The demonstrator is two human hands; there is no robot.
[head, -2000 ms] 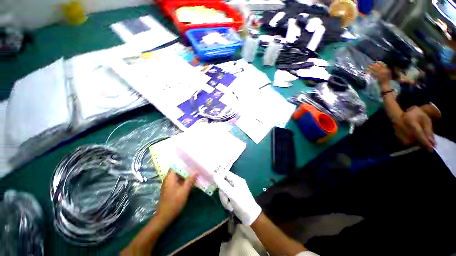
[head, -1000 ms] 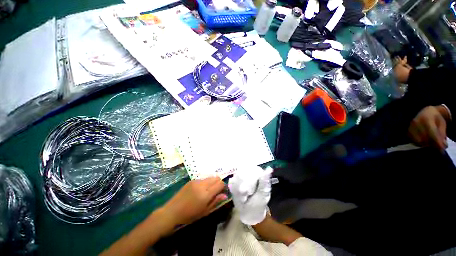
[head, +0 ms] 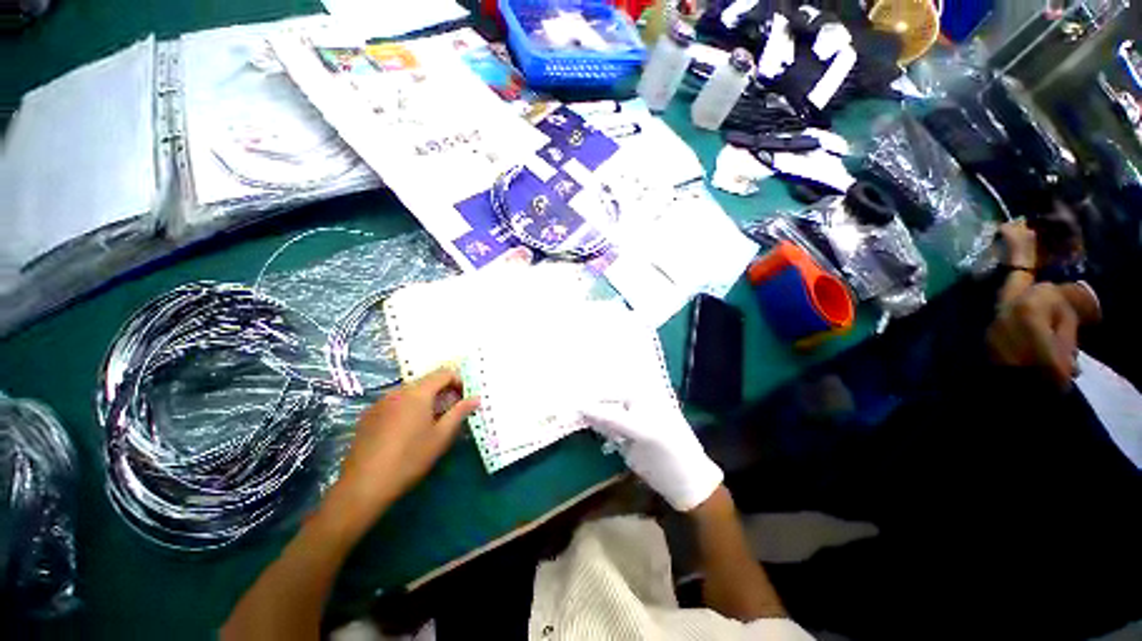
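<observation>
A form pad (head: 551, 351) with white top sheets and punched edges lies open near the table's front edge. My bare left hand (head: 407, 426) pinches its left punched edge, where a little yellow and green shows. My right hand (head: 661, 453), in a white glove, holds the pad's lower right edge; the undersides of its fingers are hidden. A large coil of shiny dark-silver cord (head: 132, 413) lies on clear plastic left of the pad. A smaller bundle of cord (head: 357, 351) runs under the pad's left side.
A thin cord ring (head: 511, 225) lies on a purple-printed sheet (head: 413, 119). An open ring binder (head: 169, 150) is far left. A black phone-like rectangle (head: 714, 351), orange-blue roll (head: 804, 296), blue basket (head: 576, 63) and bottles (head: 723, 90) are beyond. Another person's hands (head: 1042, 328) are at right.
My left hand has moved up along the pad's left edge. My gloved hand has shifted right and flattened over the lower edge. The pink sheet seen earlier is now out of view.
</observation>
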